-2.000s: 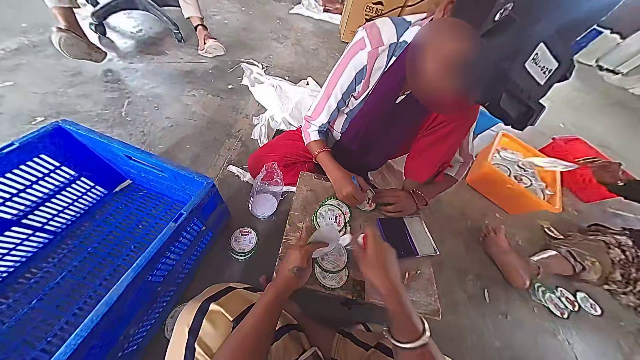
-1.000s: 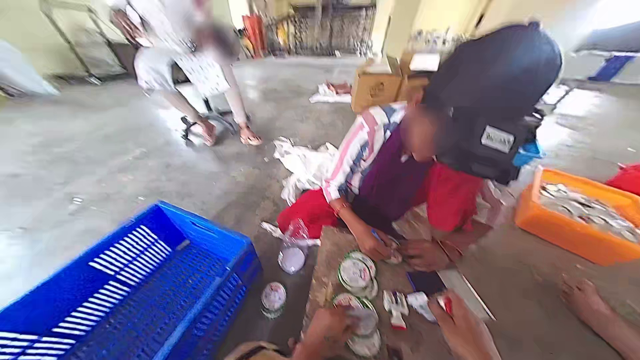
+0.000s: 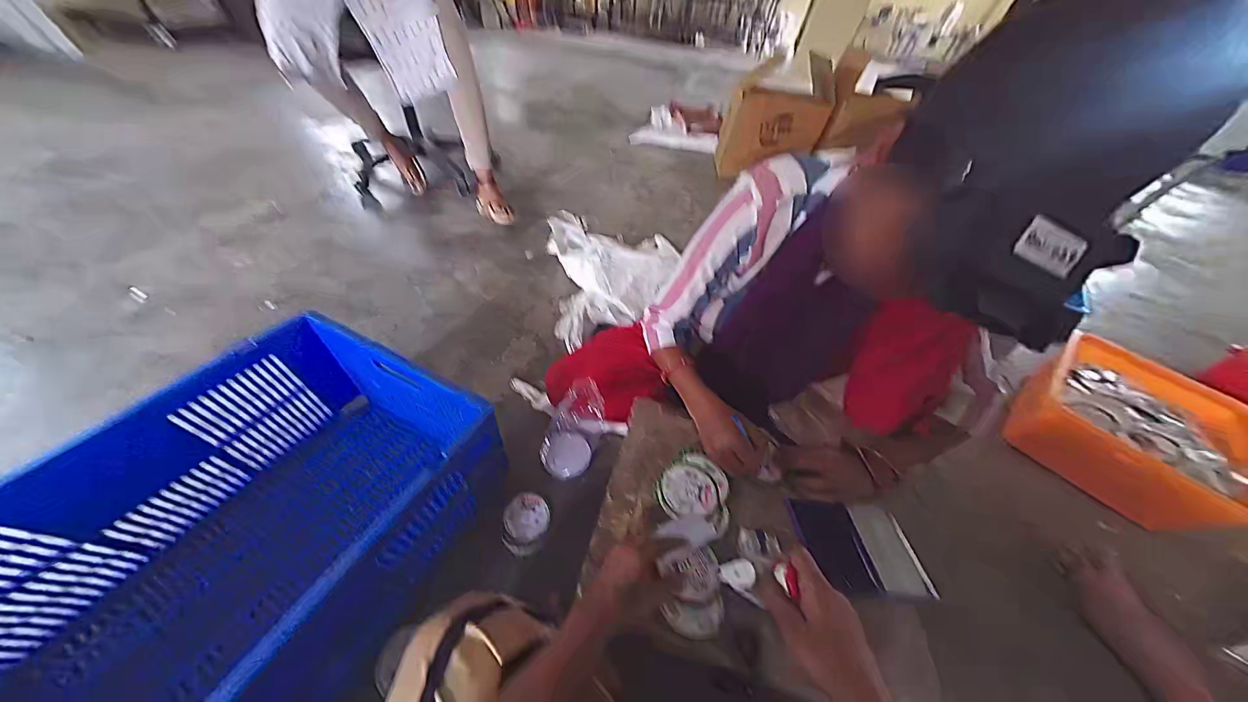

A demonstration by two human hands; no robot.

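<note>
My left hand (image 3: 629, 575) holds a whitish translucent disc (image 3: 688, 529) over a low worn board (image 3: 639, 468). My right hand (image 3: 814, 619) grips a small red-and-white object (image 3: 788, 579), its kind blurred. Beside its fingers is a small white piece (image 3: 739, 574); whether they touch it I cannot tell. Round printed discs with green edges (image 3: 690, 489) lie overlapping on the board, and more round pieces (image 3: 694, 616) sit between my hands. A dark blue and white flat case (image 3: 858, 548) lies at the board's right. Across from me, a co-worker's hands (image 3: 731, 444) work over the board with a blue pen-like tool.
A large blue plastic crate (image 3: 390, 390) stands at left. A clear plastic bag (image 3: 575, 419) and a round piece (image 3: 526, 519) lie between it and the board. At right are an orange bin (image 3: 1092, 468) of discs and a bare foot (image 3: 1102, 575). Cardboard boxes (image 3: 780, 122) stand behind.
The view has tilted up, then partly back down. My hands were close together over the discs two seconds ago; they are farther apart now.
</note>
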